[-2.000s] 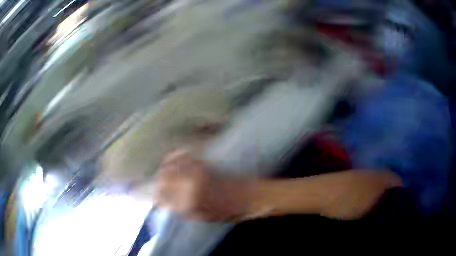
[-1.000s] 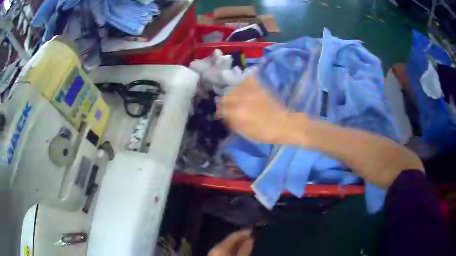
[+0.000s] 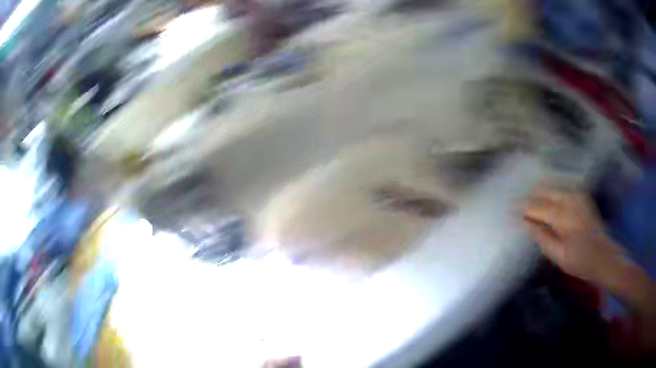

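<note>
The whole view is heavily motion-blurred. My right hand (image 3: 565,230) is at the right, over the front right edge of the white machine table (image 3: 460,251). Its fingers point left and look curled; whether they hold anything cannot be told. Only a small blurred skin-coloured patch of my left hand (image 3: 283,362) shows at the bottom edge, cut off by the frame. The cream sewing machine (image 3: 338,208) fills the middle as a smear; its needle area is washed out by bright light.
Light-blue cloth (image 3: 93,295) hangs at the lower left beside a yellow strip (image 3: 111,345). A red crate edge (image 3: 600,90) shows at the upper right. A dark blurred shape (image 3: 561,111), perhaps the shears, lies near the table's right end.
The view has swung left from the red crate and blue bundle to the machine. My right hand has left the spot over the bundle and is now by the table edge.
</note>
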